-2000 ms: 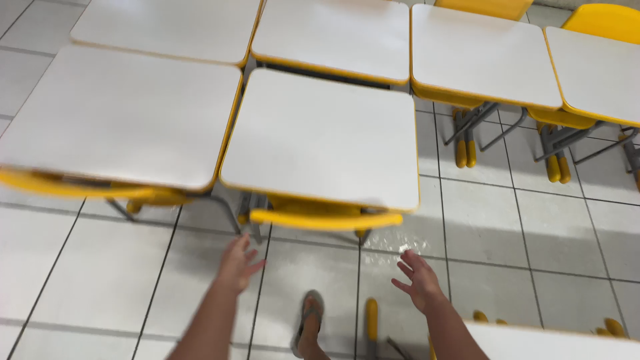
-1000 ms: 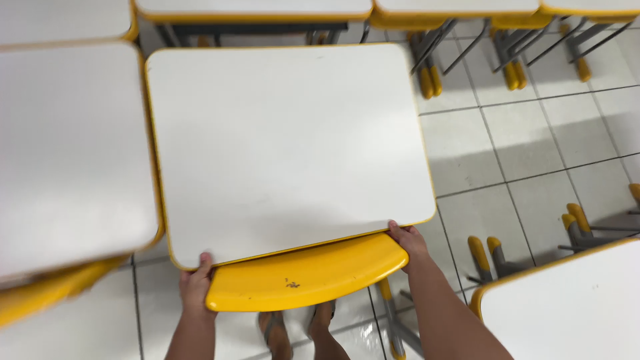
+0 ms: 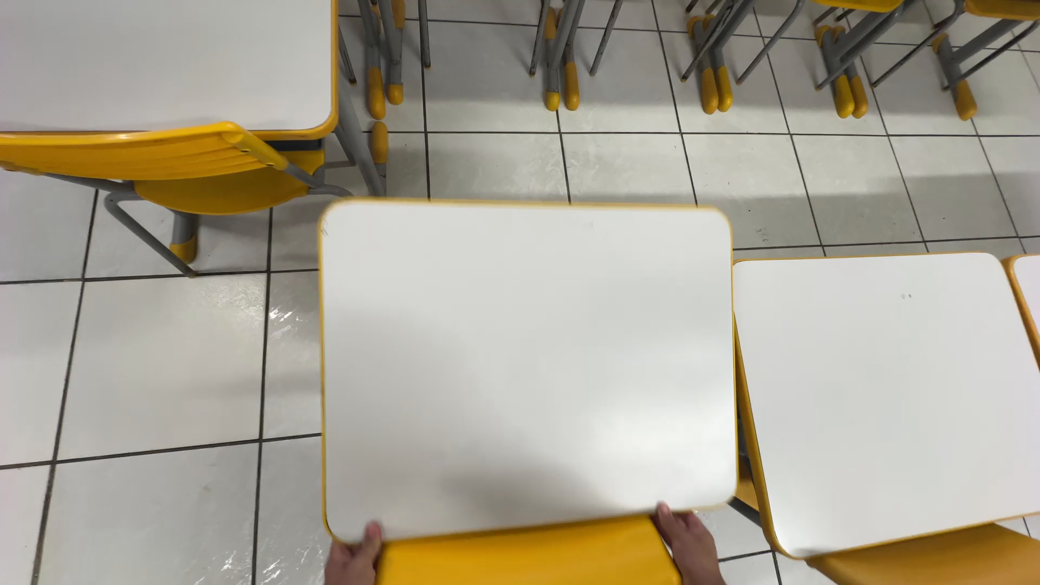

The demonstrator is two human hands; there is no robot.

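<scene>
A school desk with a white top and yellow edging fills the middle of the head view. The yellow backrest of a chair lies against its near edge. My left hand grips the desk's near left corner beside the backrest, thumb on top. My right hand grips the near edge toward the right corner, its thumb on the top too. The fingers of both hands are hidden below the edge and backrest.
Another white desk stands at the right, close against the held desk's side, with a yellow chair before it. At the upper left are a desk and yellow chair. Grey legs with yellow feet line the back of the tiled floor.
My hands, open and apart from the desk at first, took hold of its near edge. The held desk has moved away from the desks on its left and now stands by one on its right.
</scene>
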